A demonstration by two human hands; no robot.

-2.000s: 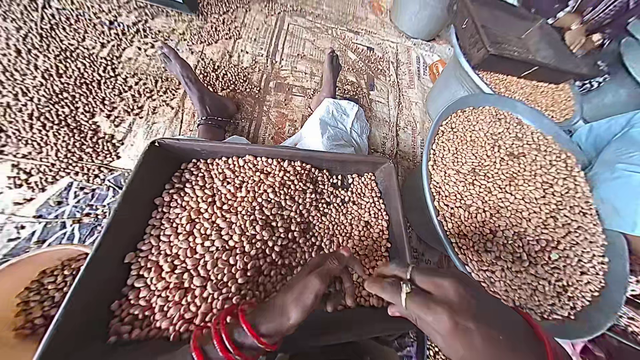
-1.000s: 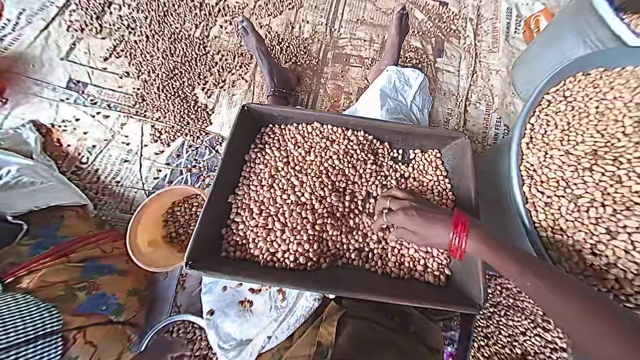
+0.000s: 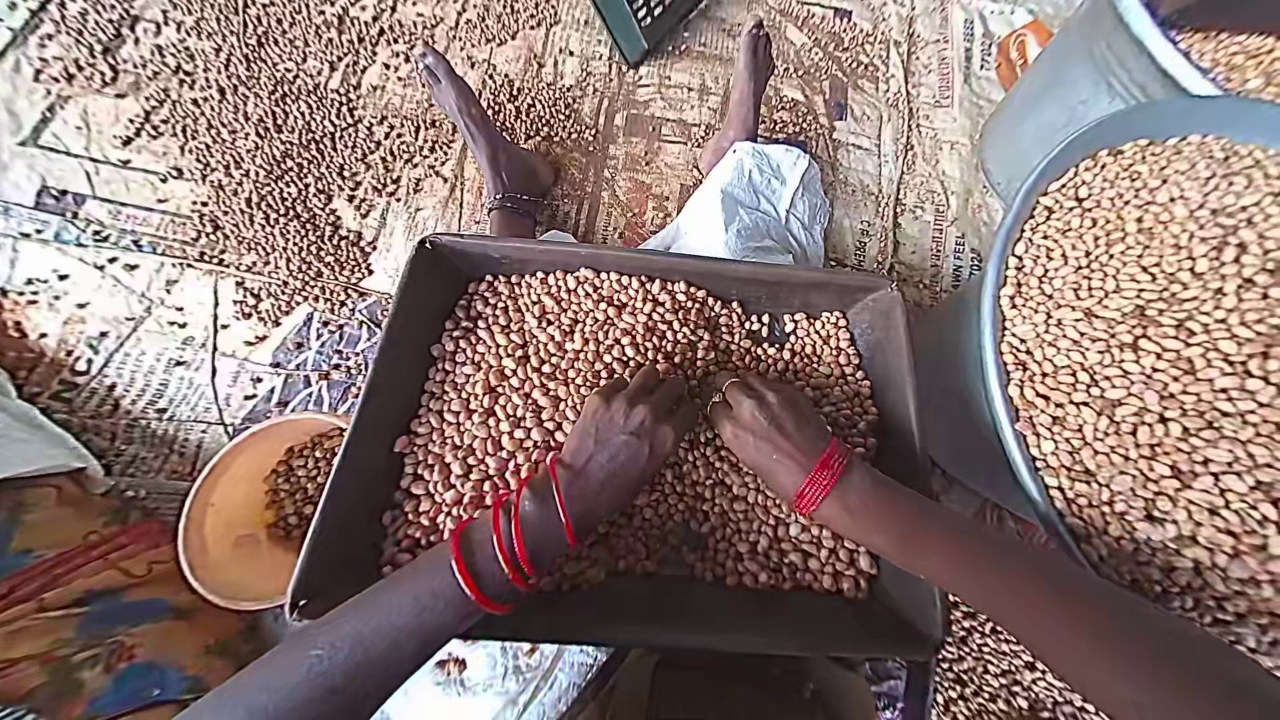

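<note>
A dark rectangular tray (image 3: 780, 625) lies across my lap, spread with pale brown shelled nuts or beans (image 3: 530, 350). Red bangles circle both my wrists. My left hand (image 3: 630, 430) rests palm down on the nuts near the middle of the tray, fingers curled and fingertips hidden. Just right of it, my right hand (image 3: 765, 425), with rings, bends its fingers down into the same layer. Whether either hand pinches a nut cannot be seen. Between the hands runs a narrow gap. A patch of tray bottom shows at the far right of the layer.
An orange bowl (image 3: 225, 530) with darker nuts stands left of the tray. At the right is a large metal tub (image 3: 1000, 390) full of nuts, with another container (image 3: 1060, 100) behind. Loose nuts cover the printed sheet (image 3: 640, 130) beyond my feet. A green crate (image 3: 630, 35) sits at the top.
One second ago only my right hand was over the tray; now my left hand is on the nuts beside it. Two seconds ago both hands were together at the tray's near right edge.
</note>
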